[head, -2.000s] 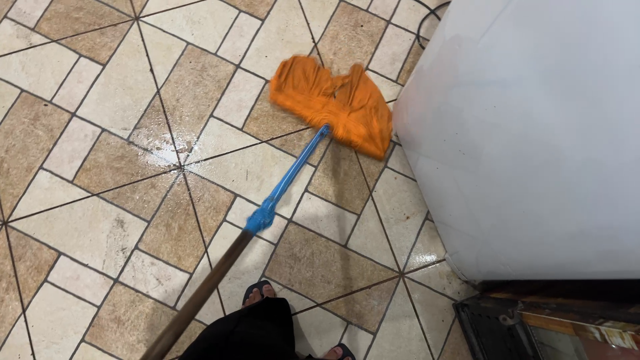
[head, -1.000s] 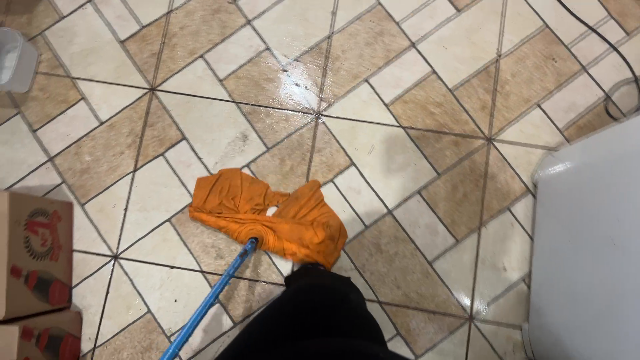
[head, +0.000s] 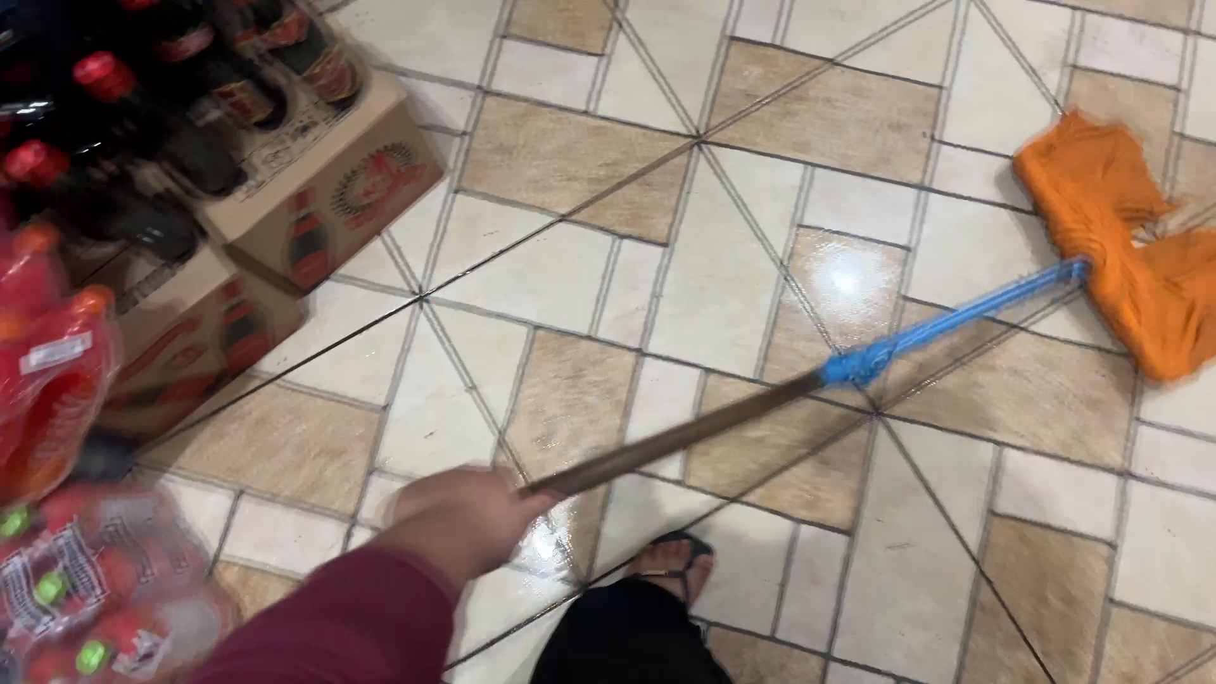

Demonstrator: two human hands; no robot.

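Note:
My left hand, in a maroon sleeve and blurred, is closed around the brown wooden part of a long mop handle. From there the handle slopes up to the right. A blue section, knotted or wrapped where it meets the wood, continues to the head. An orange cloth is draped over the head and lies on the tiled floor at the right edge, partly cut off. My right hand is out of view.
Cardboard cases of dark bottles with red caps stand at upper left. Shrink-wrapped bottles with green caps and a red plastic pack are at lower left. A sandaled foot stands below the handle. The floor has shiny wet-looking spots.
The view has shifted left. The orange cloth on the mop has swung away from beside the foot, out to the right. My left hand has come into view on the handle; the white surface has left it.

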